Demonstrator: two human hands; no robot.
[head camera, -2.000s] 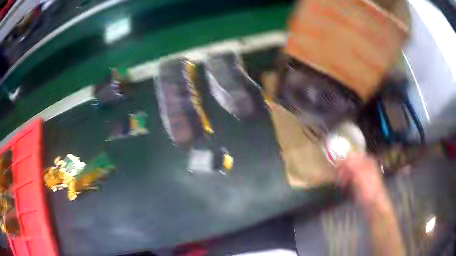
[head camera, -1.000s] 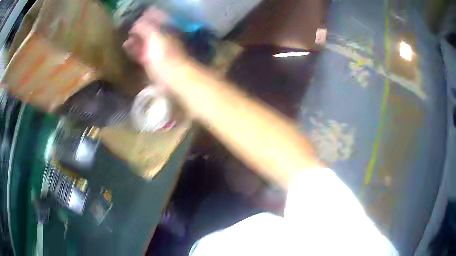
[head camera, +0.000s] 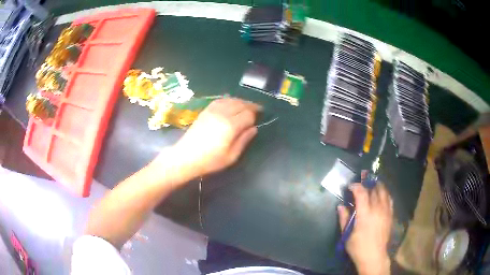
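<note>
My left hand (head camera: 225, 131) is over the mat beside the heap of small green and yellow boards (head camera: 177, 114). A thin silvery solder wire (head camera: 267, 123) sticks out from its fingers; a thin strand also hangs below the wrist. My right hand (head camera: 370, 215) holds the blue-handled soldering iron (head camera: 349, 228), its metal end pointing up past the fingers. A loose LCD module (head camera: 338, 179), glaring white, lies at the fingertips; its right end is partly hidden. A soldered screen-and-board assembly (head camera: 271, 81) lies on the mat farther up.
A red plastic basket (head camera: 86, 102) with board clusters is at left. Two long rows of overlapping LCD modules (head camera: 349, 91) stand at right, and a stack of assemblies (head camera: 271, 24) at the back. A fume fan (head camera: 465, 185) and a round white tub (head camera: 452, 250) are at far right.
The view has swung from the carton and floor back over the mat. The one hand seen earlier was near the tub, then the blue-panelled box; now both hands show, with iron and wire.
</note>
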